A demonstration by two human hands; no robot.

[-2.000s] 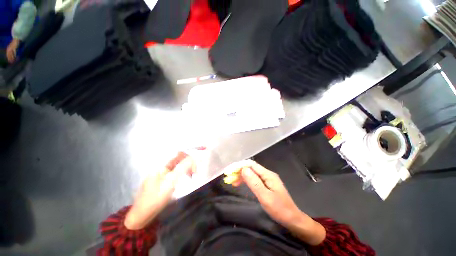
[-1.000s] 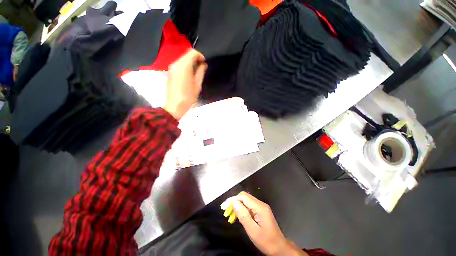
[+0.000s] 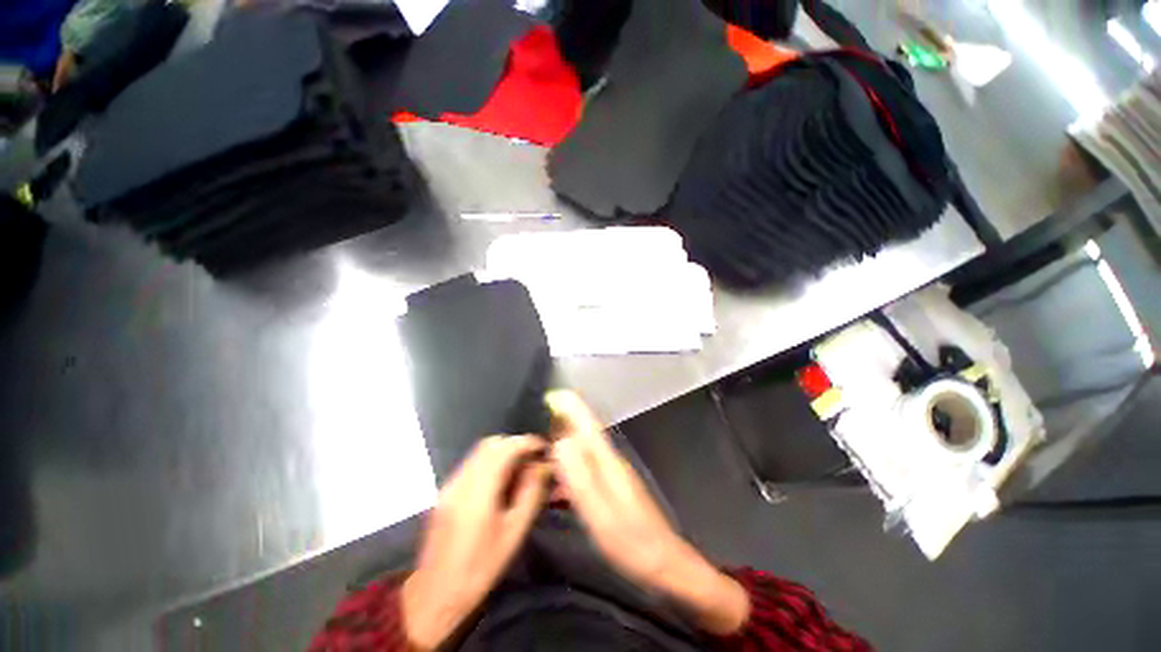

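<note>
A black panel lies on the steel table near its front edge, its near end partly hidden by the hands. My left hand is at that near end, fingers curled against it; the exact grip is blurred. My right hand is beside it at the panel's near right corner, with yellow at a fingertip; whether it grips anything is unclear. The white template lies flat to the right of the panel, touching or slightly overlapping it. A thin pen lies beyond the template.
Stacks of black panels stand at left and right, with a red piece between them. Beyond the table's front edge at right, a pale stand holds a white tape roll.
My left hand has come back from the panels at the far side to the front edge. A black panel now lies beside the template. My right hand has moved up to meet it.
</note>
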